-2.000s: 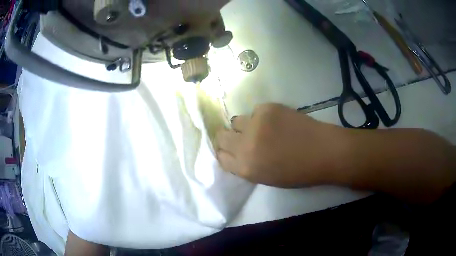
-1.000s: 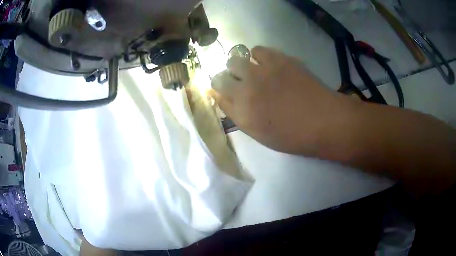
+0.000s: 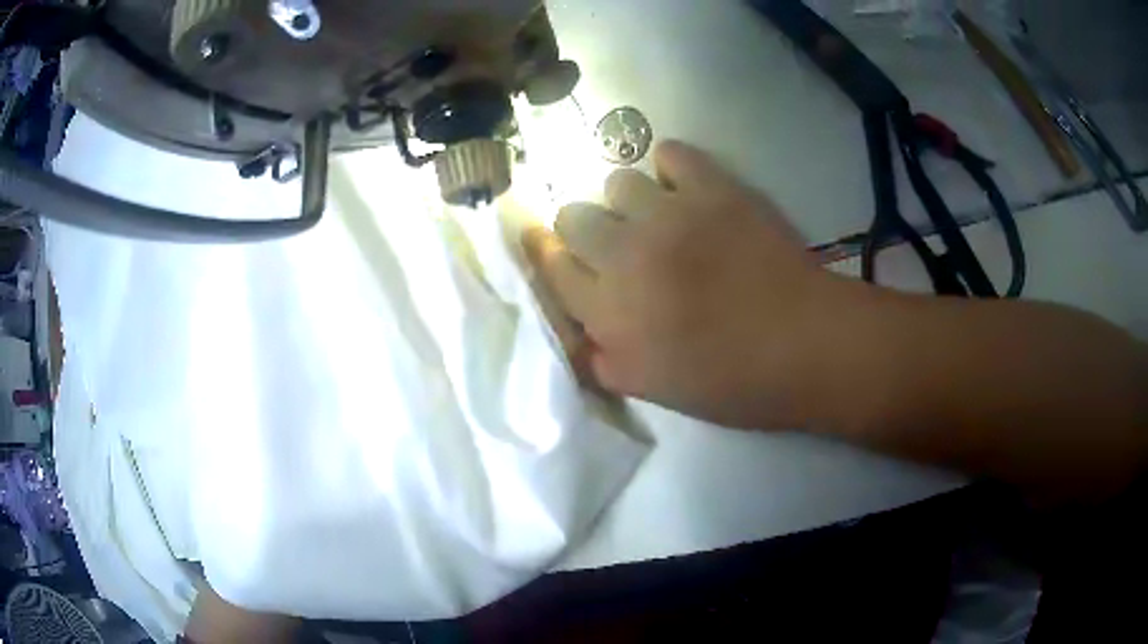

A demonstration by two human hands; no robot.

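Observation:
A large white garment covers the left and middle of the machine table, in soft folds, its right edge running down from the needle area. My right hand lies at that edge, right of the needle area, with its fingertips on or beside the cloth; the fingers are bent and I cannot tell whether they pinch it. My left hand shows only as a small part at the bottom left, mostly hidden by the garment. The sewing machine head is above the cloth, with a ribbed knob in the lamp glare.
Black fabric shears lie right of the machine. A thin brown stick and a slim silver tool lie at the far right. A round metal disc is flat on the bed above my right hand. A fan shows at the lower left.
My right hand moved from lower on the garment edge up toward the needle area, then slightly down again. The garment's lower right corner has shifted right. The view has shifted slightly.

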